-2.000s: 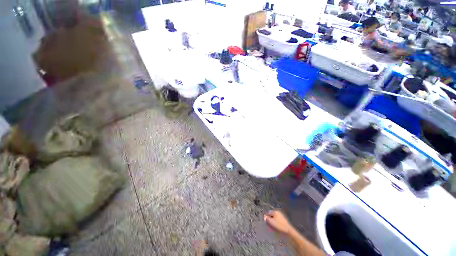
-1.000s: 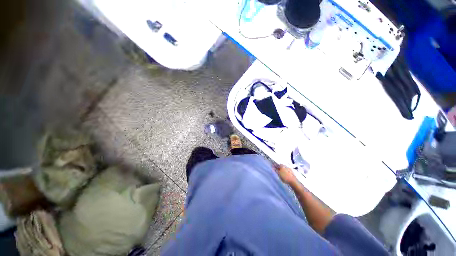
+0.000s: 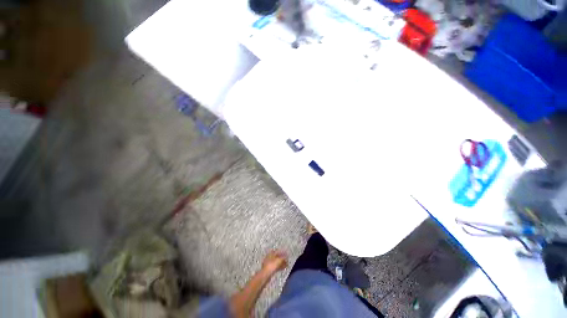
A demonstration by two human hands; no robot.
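My left hand [image 3: 274, 261] hangs low beside my body over the floor, small and blurred. No held object shows, but its finger positions are unclear. My right hand is not in view. A long white table or tub surface [image 3: 348, 205] with a rounded near end lies in front, washed out by glare. A small grey and white item [image 3: 295, 145] and a small dark rectangular piece [image 3: 316, 168] lie on it. Red-handled scissors [image 3: 474, 153] lie at a light blue tray [image 3: 479, 177] on the right.
A blue crate [image 3: 519, 68] and a red-orange bundle [image 3: 418, 31] are at the upper right. A machine part [image 3: 528, 231] is at the right edge. A khaki sack [image 3: 146, 270] and a brown box [image 3: 68, 297] stand at the lower left. Speckled floor runs along the table.
The view has moved along to another white surface. The tub with black and white pieces has left the centre. My right hand has left the picture and my left hand has come in.
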